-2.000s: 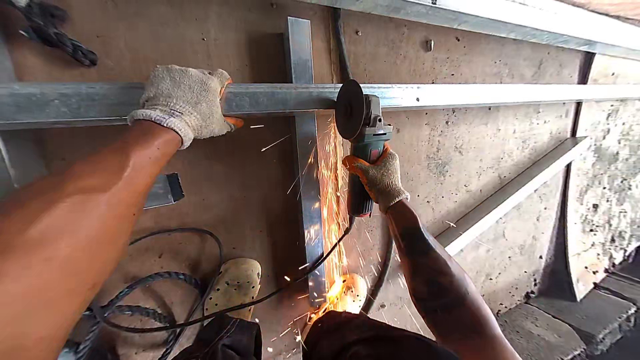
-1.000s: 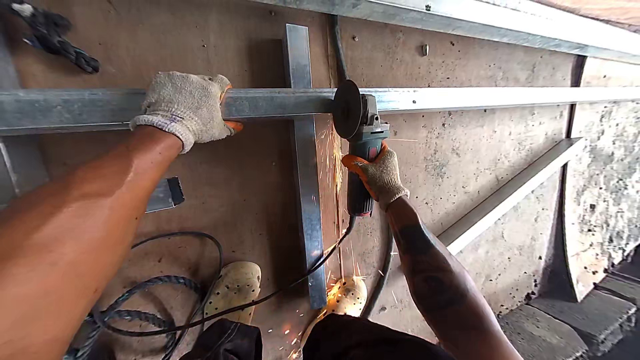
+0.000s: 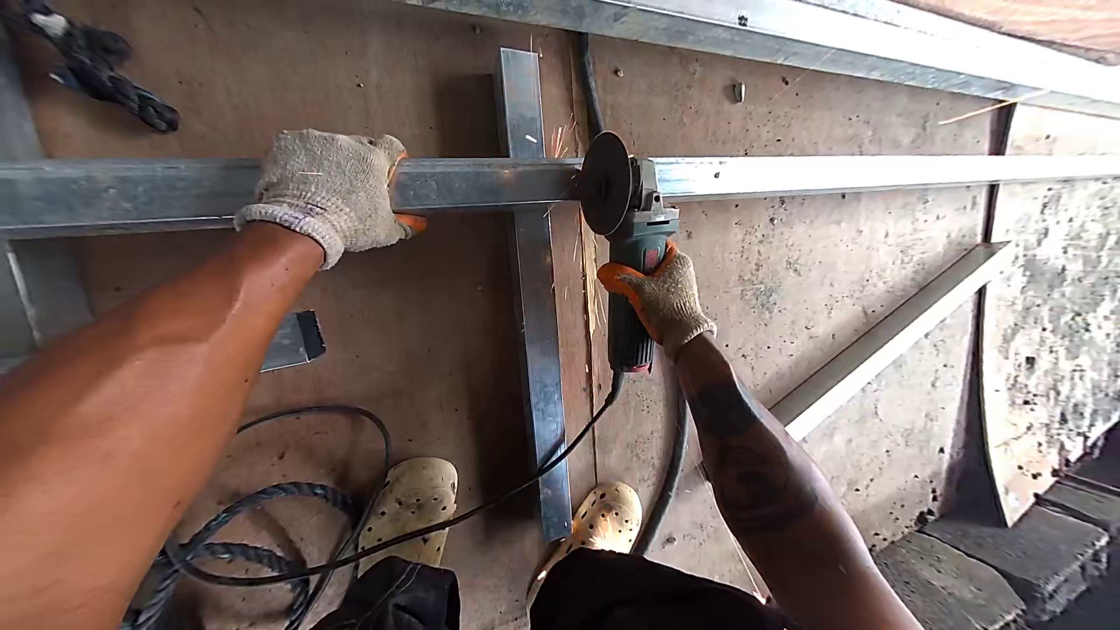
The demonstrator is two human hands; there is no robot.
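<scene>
A long galvanized steel tube point(image 3: 114, 194) runs across the view from left to right. My left hand point(image 3: 328, 192), in a knitted glove with orange coating, grips this tube left of the cut. In my right hand point(image 3: 656, 293), gloved alike, is an angle grinder point(image 3: 643, 232) by its green and black body. Its cutting disc point(image 3: 607, 184) stands upright at the tube, where a few small sparks fly. Under the long tube lies a shorter crosswise metal tube point(image 3: 538, 341). How deep the disc sits in the metal is hidden.
Another steel tube point(image 3: 787, 44) crosses the top. A metal length point(image 3: 901, 332) lies slanted at right, near paving blocks point(image 3: 1024, 547). The grinder's cord point(image 3: 490, 506) runs past my clogs point(image 3: 411, 507) towards coiled dark rope point(image 3: 236, 516) at lower left. A short tube end point(image 3: 293, 341) lies below my left forearm.
The thick stream of sparks down to my right clog has thinned to a few scattered ones. Both hands keep about the same places on the tube and grinder.
</scene>
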